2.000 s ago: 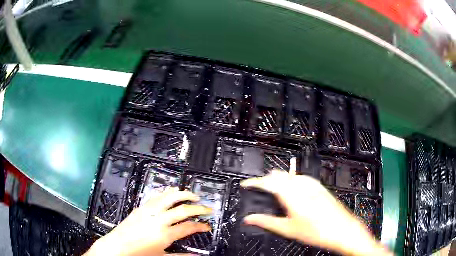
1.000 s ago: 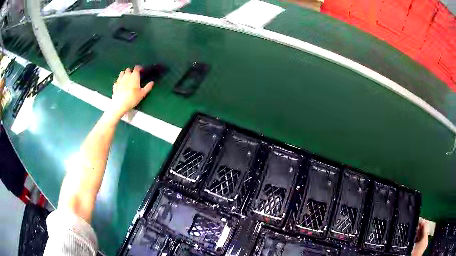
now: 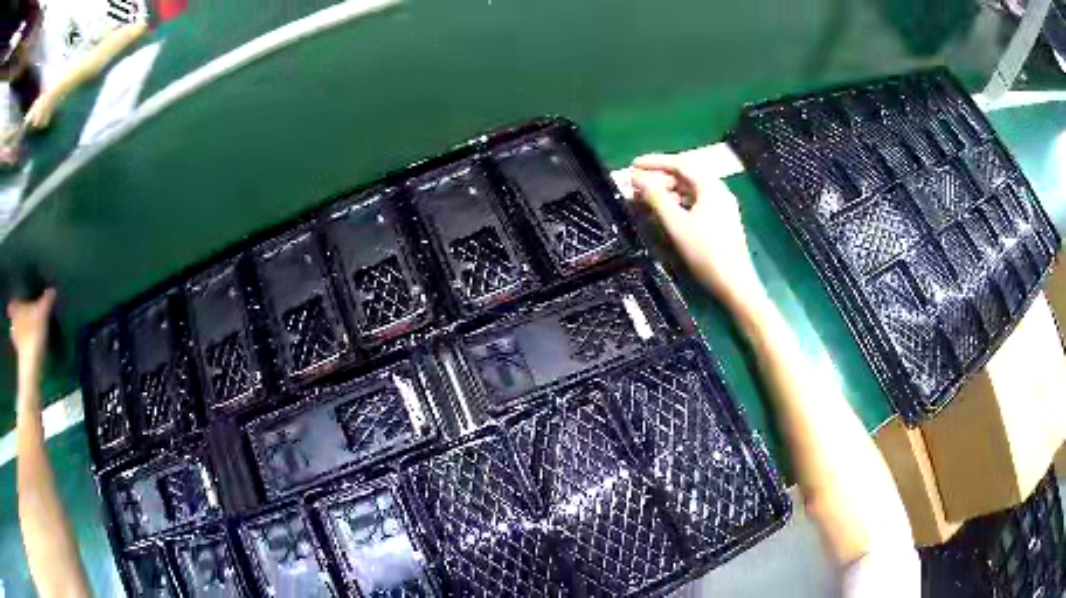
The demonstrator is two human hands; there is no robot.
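Note:
A large black tray [image 3: 339, 438] lies tilted across the middle. Its back row, sideways row and front-left pockets show black phone housings [image 3: 462, 222] with squarish windows. Several front-right pockets [image 3: 579, 485] show only diamond mesh. My left hand [image 3: 32, 321] is small at the far left edge, over the belt left of the tray. A dark blurred shape is at its fingertips; whether it is held is unclear. My right hand [image 3: 690, 210] is at the tray's back-right corner, fingers curled. Dark material shows beside them; I cannot tell whether they grip anything.
The green belt [image 3: 468, 70] runs behind the tray, with a pale rail [image 3: 222, 76] beyond it. A second black mesh tray [image 3: 923, 222] lies at right, above brown cartons [image 3: 994, 432]. Another person's arm [image 3: 94, 64] reaches in at the upper left.
The view has swung right, showing the second tray and cartons. My left hand now appears at the far left edge. My right hand shows more fully by the tray's back-right corner.

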